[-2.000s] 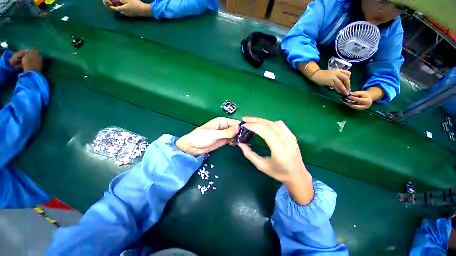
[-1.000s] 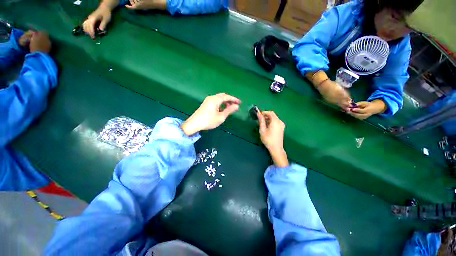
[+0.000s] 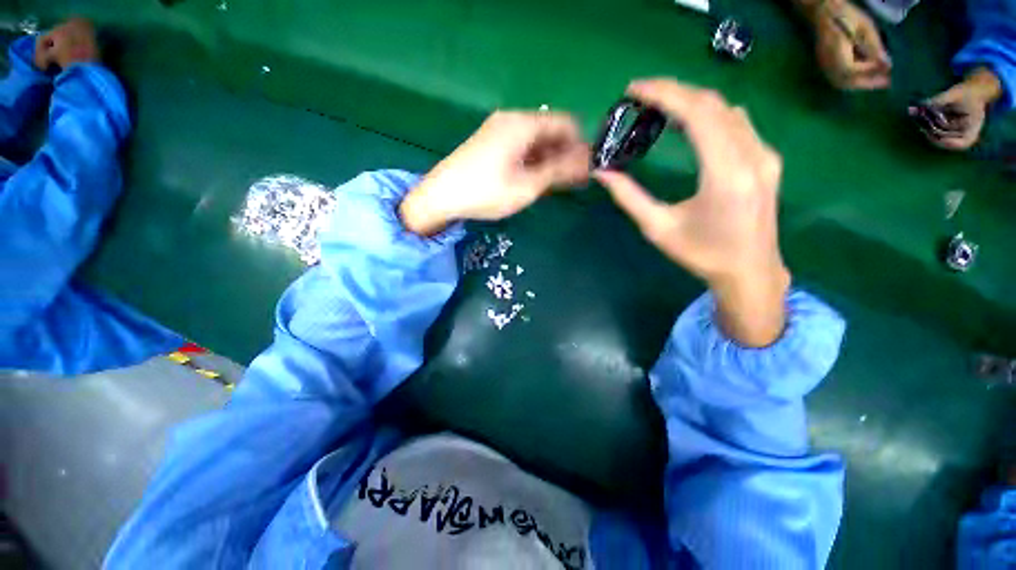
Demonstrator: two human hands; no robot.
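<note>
My right hand (image 3: 719, 184) grips a dark housing unit (image 3: 629, 136) with silvery edges between thumb and fingers, held tilted above the green belt. My left hand (image 3: 496, 167) is blurred just left of the unit, its fingertips bunched close to the unit's lower left edge; whether they touch it or hold a small piece cannot be told. Tiny white-silver pieces (image 3: 500, 286) lie loose on the dark green table below my left hand. A clear bag of similar pieces (image 3: 285, 213) lies left of my left sleeve.
The green belt (image 3: 368, 78) crosses beyond my hands. Dark units lie on it at the upper right (image 3: 731, 40) and right (image 3: 959, 252). A person's hands (image 3: 849, 47) are across the belt. Another person's blue sleeve (image 3: 67, 189) is at left, another at the lower right edge.
The view has tipped downward and closer. My hands, apart over the belt a second ago, are close together again, with the unit raised in my right hand. The fan has left the picture.
</note>
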